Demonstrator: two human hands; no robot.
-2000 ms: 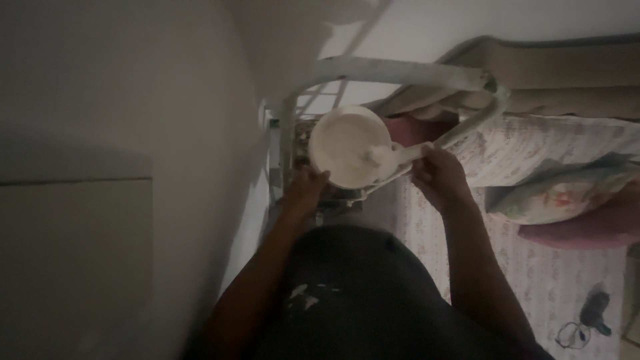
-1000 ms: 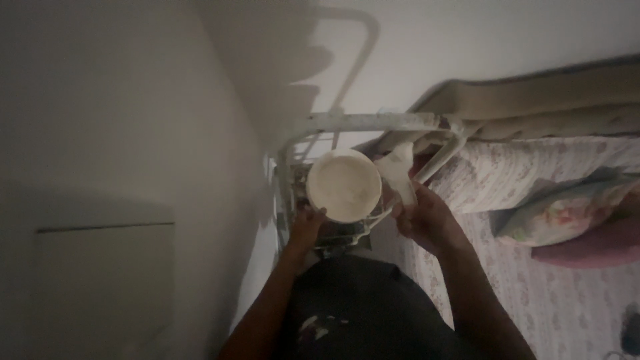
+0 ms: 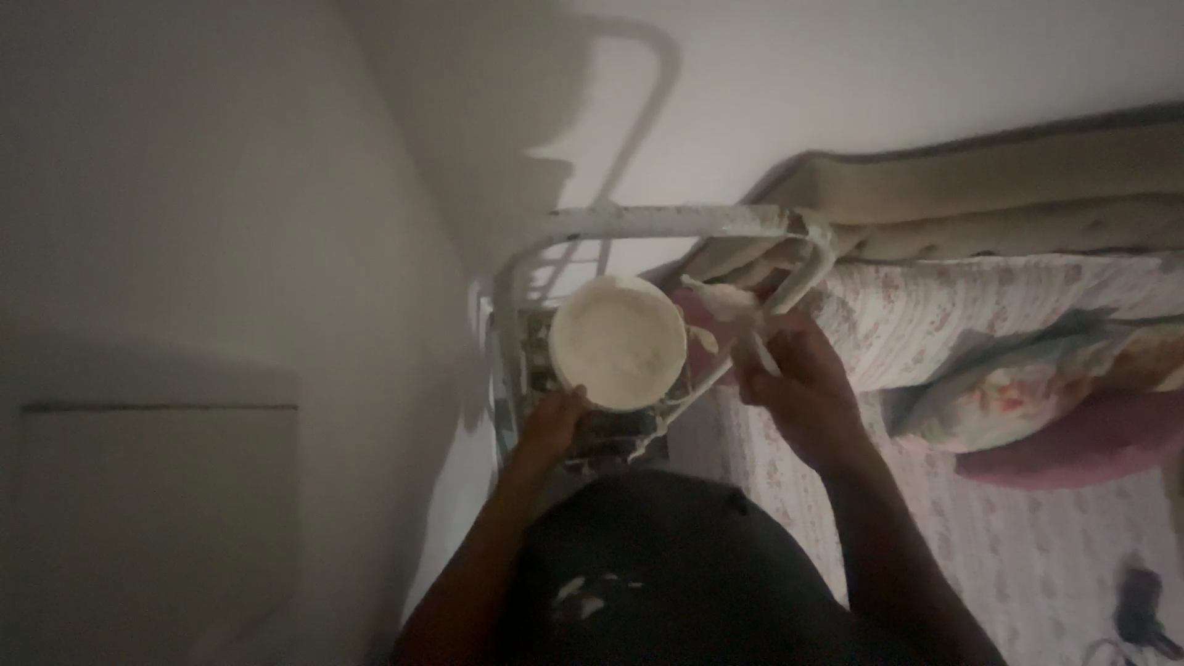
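Observation:
A round white bucket (image 3: 618, 342) with off-white paste or paint in it stands on top of a metal stepladder. My left hand (image 3: 555, 421) grips its near rim, thumb at the edge. To the right of the bucket, my right hand (image 3: 786, 375) holds a pale, paste-coated tool (image 3: 726, 301) by its handle; blur hides whether it is a brush or a putty knife. A smear of pale material hangs at the bucket's right side.
The ladder's tubular metal rail (image 3: 684, 222) arches beyond the bucket. A wall (image 3: 231, 231) rises at left. On the right are a bed with a patterned cover (image 3: 1008, 546), a floral pillow (image 3: 1008, 402), a pink pillow (image 3: 1091, 444) and a padded headboard (image 3: 971, 185).
The tool in my right hand was over the bucket two seconds ago and is now outside its right rim. My left hand has stayed at the bucket. The view has shifted.

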